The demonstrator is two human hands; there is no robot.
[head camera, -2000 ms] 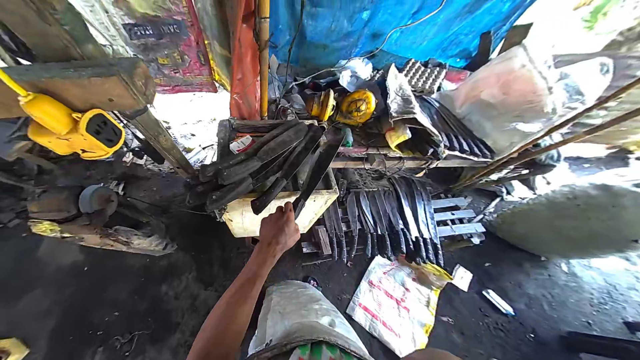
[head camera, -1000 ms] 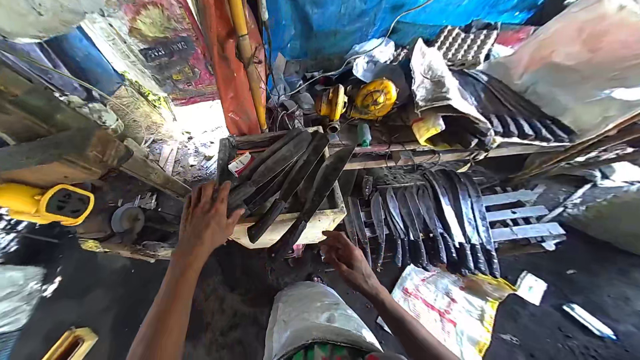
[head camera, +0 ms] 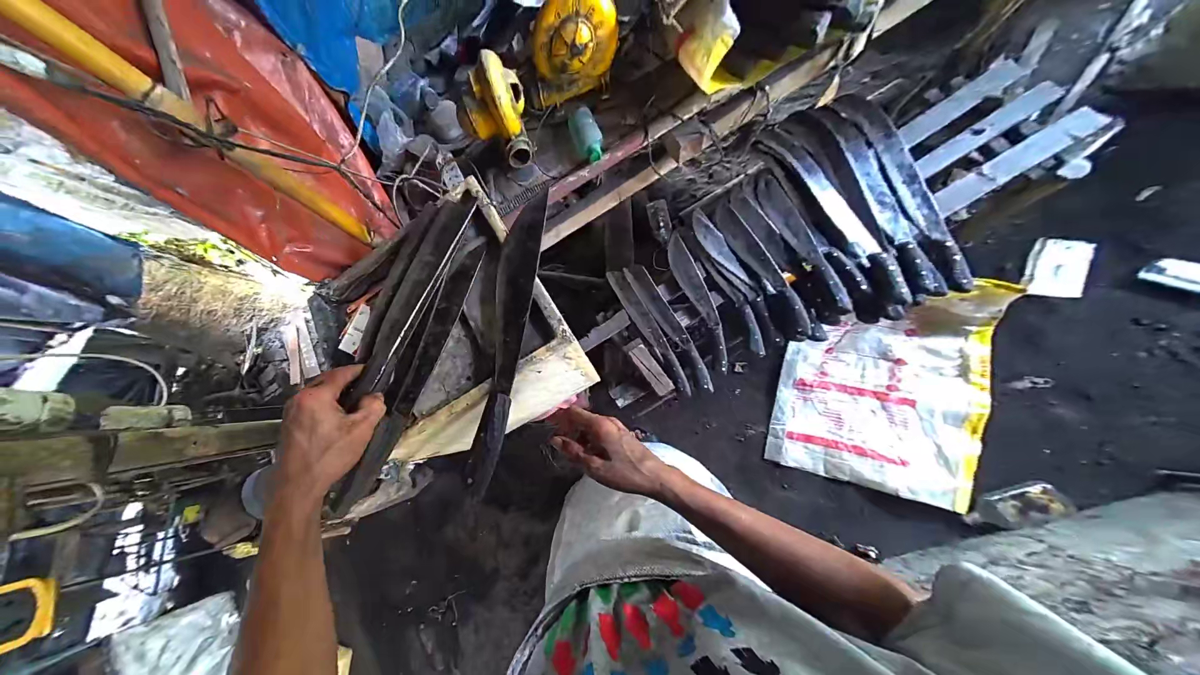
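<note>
Several dark machetes lie across a wooden box (head camera: 487, 403). My left hand (head camera: 328, 431) is closed around the dark handle end of a machete (head camera: 412, 291) at the box's left side. Another machete (head camera: 516, 309) rests apart across the box's front edge, its handle hanging over. My right hand (head camera: 609, 450) is beside the box's right front corner, fingers partly curled, near something pink; whether it grips that is unclear. To the right, a row of machetes with dark handles (head camera: 806, 225) leans on a low slatted rack.
Yellow blower housings (head camera: 574, 42) and a green bottle (head camera: 586, 133) sit on the shelf behind. A printed sack (head camera: 872, 412) lies on the dark ground at right. A yellow pole (head camera: 272, 183) crosses the red tarp (head camera: 309, 225). Wooden slats (head camera: 1022, 159) extend at upper right.
My left hand has closed on a machete handle; one second ago it was spread over the pile's left end. My right hand came into view after the first frame. The view has turned and tilted.
</note>
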